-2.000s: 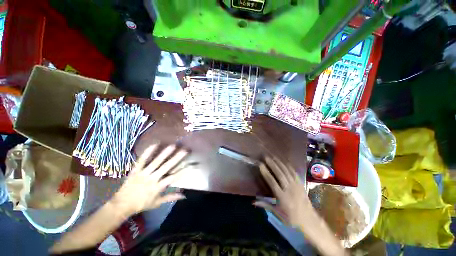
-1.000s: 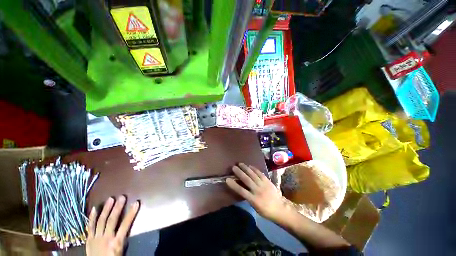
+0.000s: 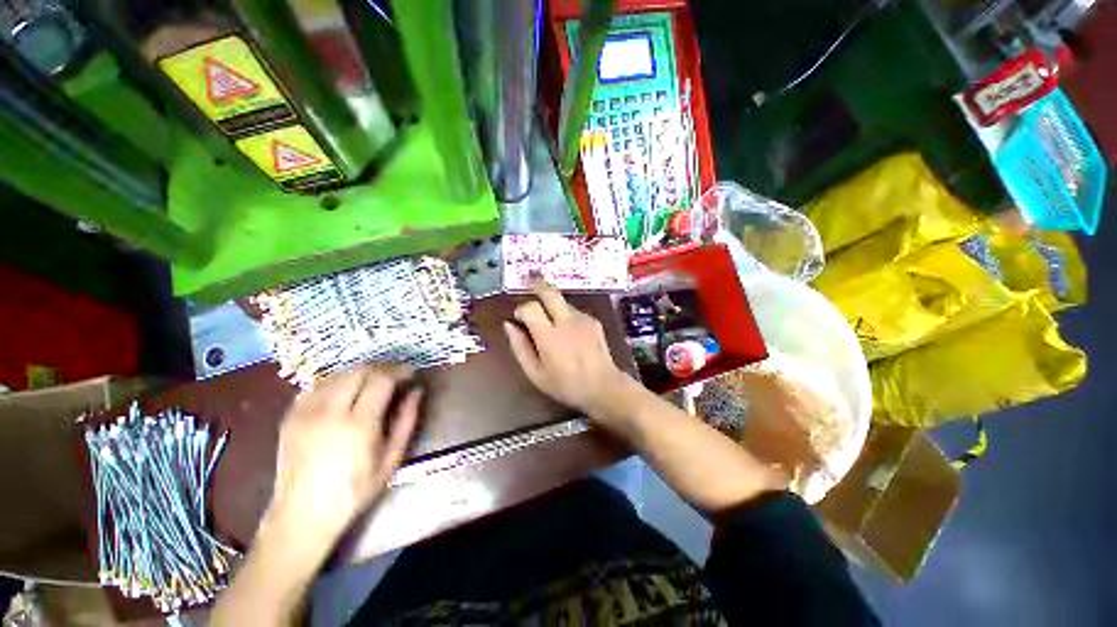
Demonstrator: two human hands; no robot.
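The wide pile of cables with gold ends lies close to the press. My left hand is at the lower left edge of this pile, fingers bent down; whether it holds a cable is hidden. My right hand holds nothing; its index finger reaches the lower edge of the smartphone. A long slotted metal bar lies along the front of the brown tabletop, below and between my hands. The second cable pile lies at the left table edge.
The green press stands behind the pile. The red parts bin with a round roll is right of my right hand, beside a clear bag and a white tub. A carton is at the left.
The view has shifted. My left hand has moved up to the wide pile. My right hand has left the metal bar and moved up to the smartphone. The bar now shows at greater length.
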